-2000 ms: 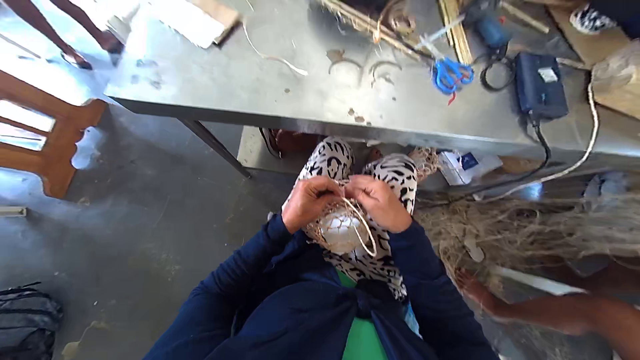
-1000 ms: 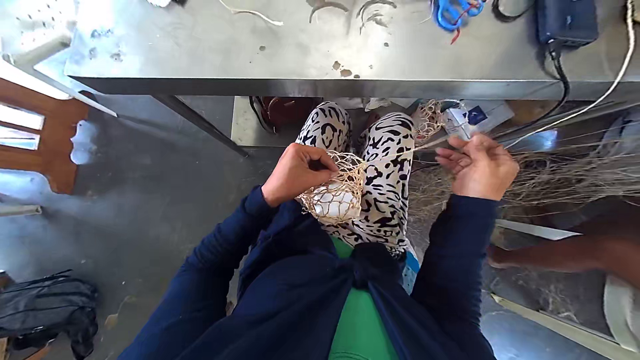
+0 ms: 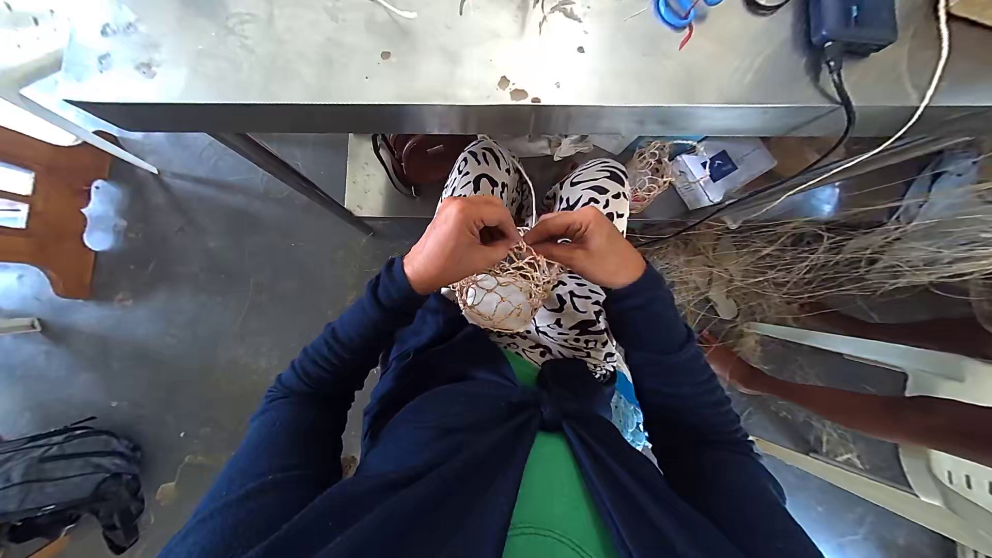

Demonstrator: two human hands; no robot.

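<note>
A tan netting of knotted cord (image 3: 508,298) with a rounded white thing (image 3: 496,301) inside rests on my lap, over black-and-white patterned trousers. My left hand (image 3: 469,244) pinches the upper edge of the netting between thumb and finger. Close beside it, my right hand (image 3: 585,246) pinches the same edge, the fingertips of both hands almost touching. A pale cord (image 3: 530,182) arcs up from between the fingers toward my knees. The exact knot under the fingertips is too small to make out.
Ahead is a metal table (image 3: 325,62) bearing blue-handled scissors (image 3: 682,12), a dark power adapter (image 3: 852,27) and cables. Another netting piece (image 3: 649,174) and a white box (image 3: 721,170) lie beneath. Loose fibres (image 3: 837,248) and another person's legs (image 3: 852,395) are at right; a backpack (image 3: 70,484) is lower left.
My right hand, held out to the right a second ago, is back at the netting beside my left hand. A loop of cord seen around the netting two seconds ago now arcs upward.
</note>
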